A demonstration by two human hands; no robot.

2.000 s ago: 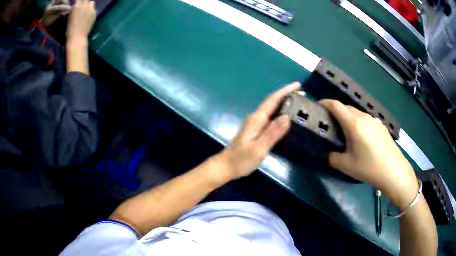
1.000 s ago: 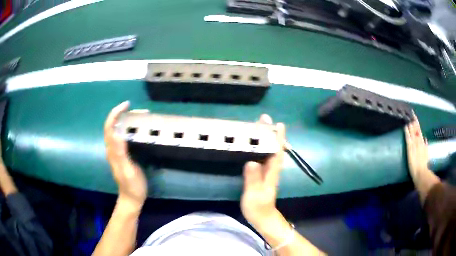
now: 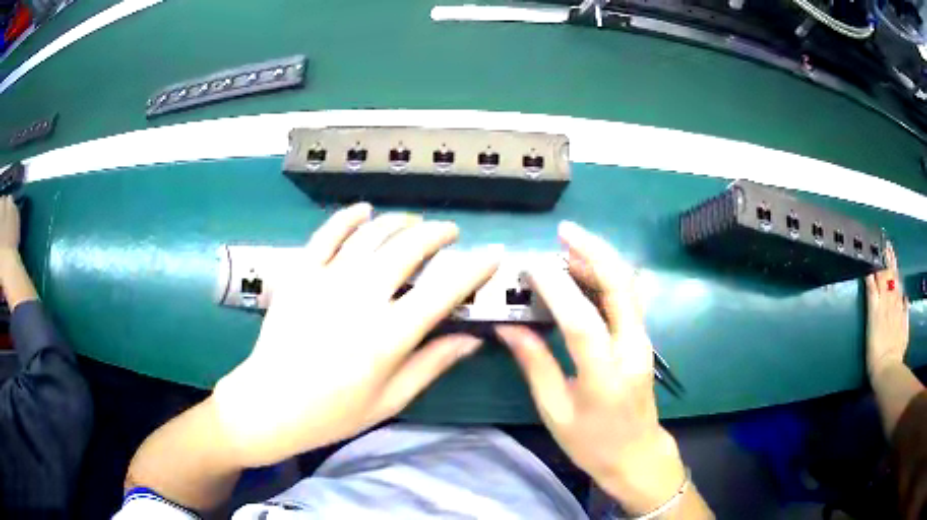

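Note:
A pale six-opening carrier strip (image 3: 236, 274) lies crosswise near my body, its middle and right end largely covered by my hands. How thick it is below cannot be told. My left hand (image 3: 346, 315) is spread over its middle, fingers towards the far edge and thumb at the near side; whether it grips is unclear. My right hand (image 3: 600, 376) is around the right end, thumb at the near edge and fingers on top. Dark openings show at the left end and between the hands. Tweezers or a pen-like tool (image 3: 666, 374) show partly, right of my right hand.
A carrier stack (image 3: 427, 181) lies just beyond; another stack (image 3: 778, 239) stands at right, with another person's hand (image 3: 888, 315) at its end. A single strip (image 3: 226, 85) lies on the green belt. Another person's arm (image 3: 36, 330) is at left. Metal machinery (image 3: 701, 56) is at the far side.
The view has swung from left to front. The block, first tilted between both hands, then held by its ends, is now low at the bench. My left hand has moved from its left end over its middle.

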